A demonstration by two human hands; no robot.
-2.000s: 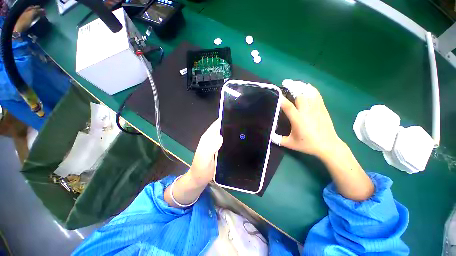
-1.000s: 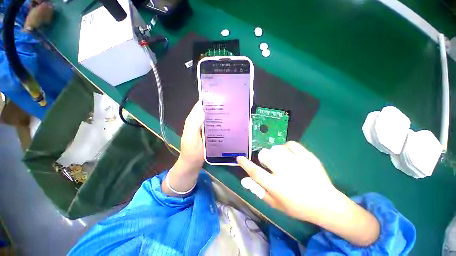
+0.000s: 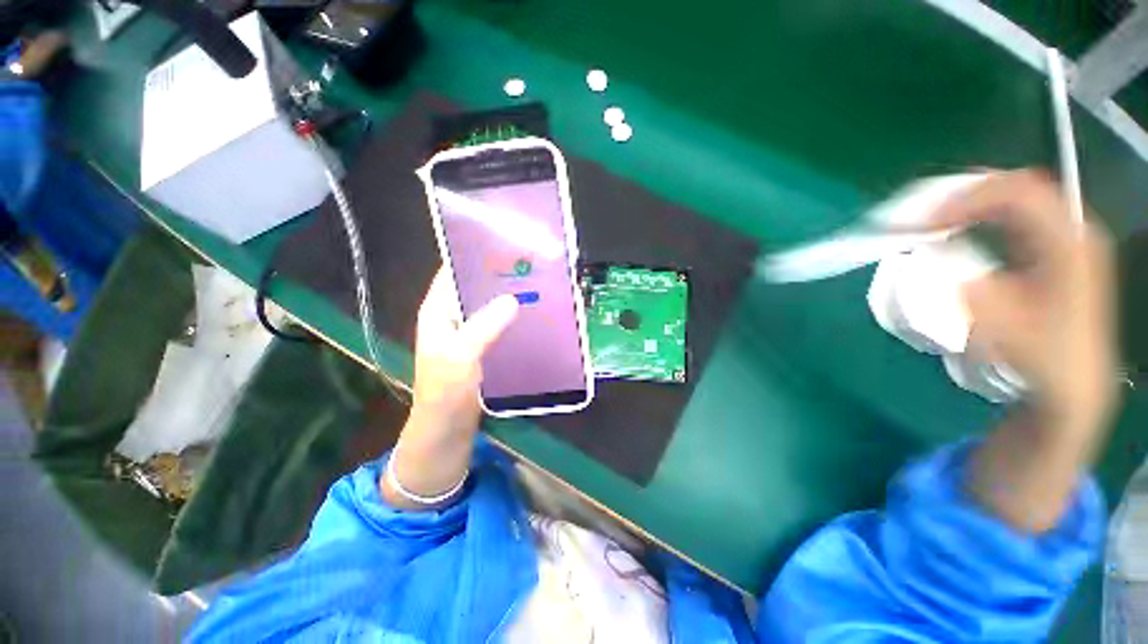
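Observation:
My left hand (image 3: pixel 443 359) holds the white-edged smartphone (image 3: pixel 504 352) upright, screen lit pinkish. Its thumb lies over the screen by a small blue button. The green main board (image 3: pixel 655 330) lies flat on the black mat, its left edge beside or behind the phone. The black rear housing (image 3: pixel 489 125) shows a strip of green board above the phone's top; the rest is hidden. My right hand (image 3: pixel 1026 302) is blurred at the right, over the white pads (image 3: pixel 925 302). A blurred white streak (image 3: pixel 844 249) reaches left from it; I cannot tell what it is or whether it is held.
The black mat (image 3: pixel 630 440) lies on the green bench. Several white discs (image 3: pixel 597 81) lie behind it. A white box (image 3: pixel 227 151) with a metal-sheathed cable (image 3: pixel 346 214) stands left. A green waste bin (image 3: pixel 271 466) is below. Another person's blue sleeve (image 3: pixel 50 138) shows upper left.
My right hand has left the phone's screen and moved right to the white pads. The phone's screen shows a different page, and my left thumb has come over it. More of the main board shows.

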